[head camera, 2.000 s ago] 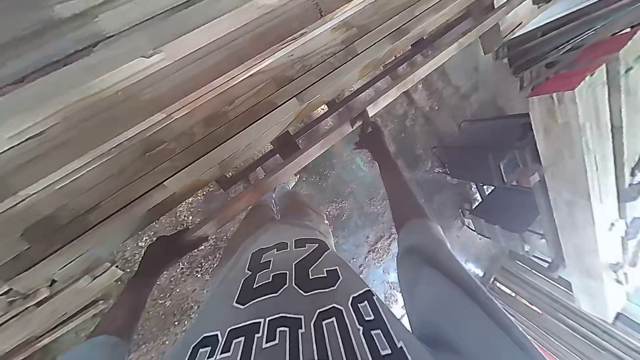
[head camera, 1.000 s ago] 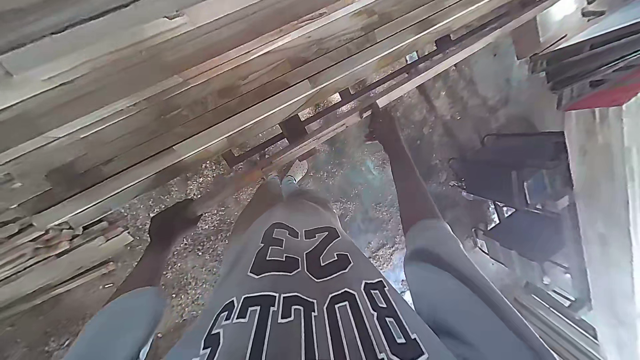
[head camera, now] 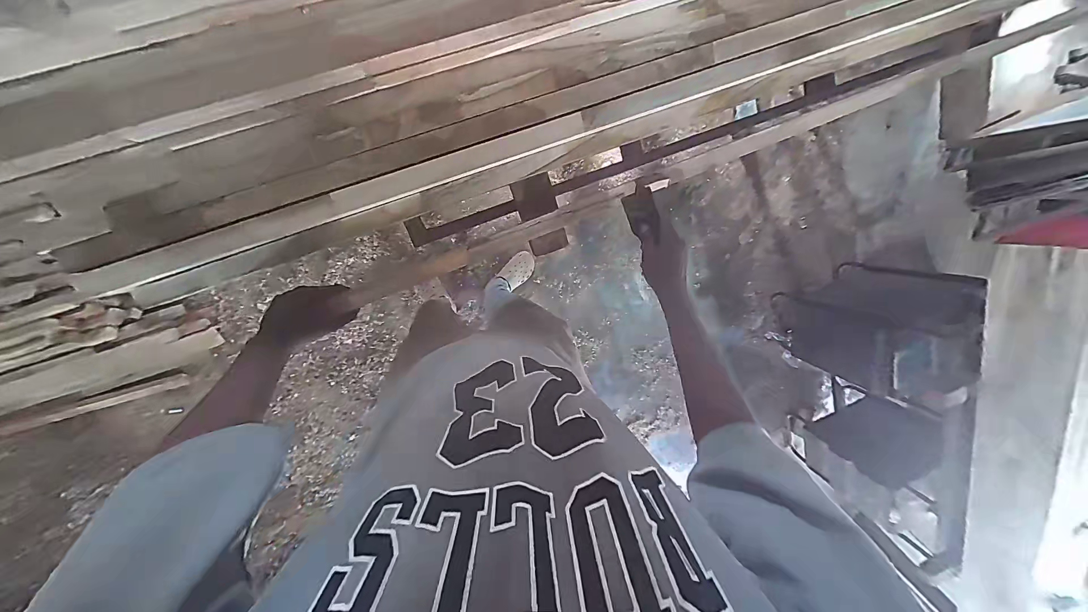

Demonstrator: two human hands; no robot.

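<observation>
A long narrow wooden board (head camera: 722, 153) slants across the head view, from lower left to upper right, in front of my body. My left hand (head camera: 308, 314) is closed around its near left end. Farther along, my right hand (head camera: 643, 217) grips the same board from below; its fingertips are partly hidden. Beyond the board lies a large stack of long wooden boards (head camera: 357, 144). Short dark blocks (head camera: 534, 197) show in the gap between the stack and the board.
Shorter boards (head camera: 110, 374) are piled at the left. Dark metal-framed chairs or racks (head camera: 884, 331) stand at the right, beside a pale upright panel (head camera: 1020, 382). More stacked material (head camera: 1028, 170) lies at the upper right. The ground (head camera: 331, 399) is strewn with chips, and one shoe (head camera: 516, 270) shows.
Both hands stay on the board. The gap between the board and the stack looks wider than in the oldest frame. The view has shifted somewhat.
</observation>
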